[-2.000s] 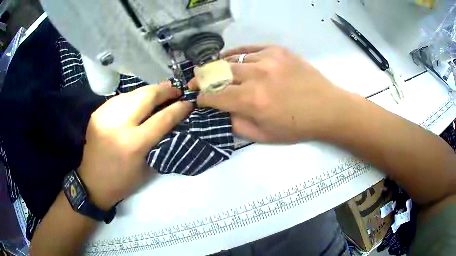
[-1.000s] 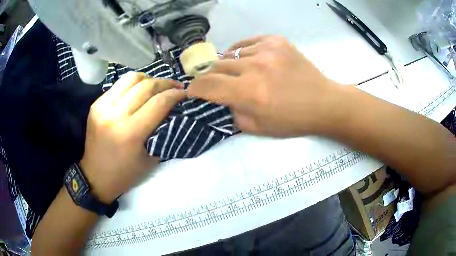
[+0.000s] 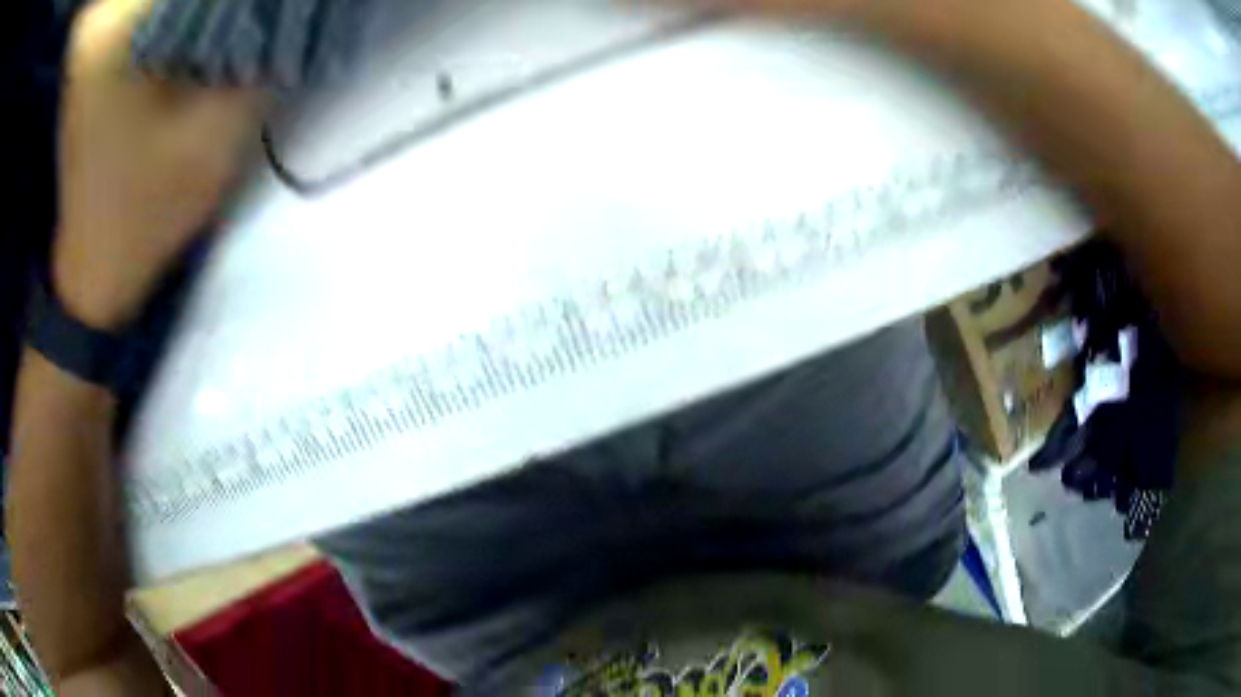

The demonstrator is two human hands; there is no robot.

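The view is blurred. The striped fabric piece (image 3: 252,38) is at the top left, cut off by the upper edge. My left hand (image 3: 143,170) is at the top left with the fabric bunched at its fingers; the fingertips are hidden by cloth and the picture's edge. Dark cloth shows at the far left edge. My right hand is out of the picture above; only the forearm runs from the top edge down the right side. The needle area and machine head are out of view.
The white table (image 3: 449,272) has a dark slide plate outline and a printed ruler (image 3: 585,341) along its curved front edge. Below are my lap in grey, a red item (image 3: 306,640) at lower left, and a cardboard box (image 3: 1007,361) beside dark garments at right.
The view has tipped down, so the machine head, snips and right hand have left it. My left hand and the striped fabric now show farther up and left, away from my right arm.
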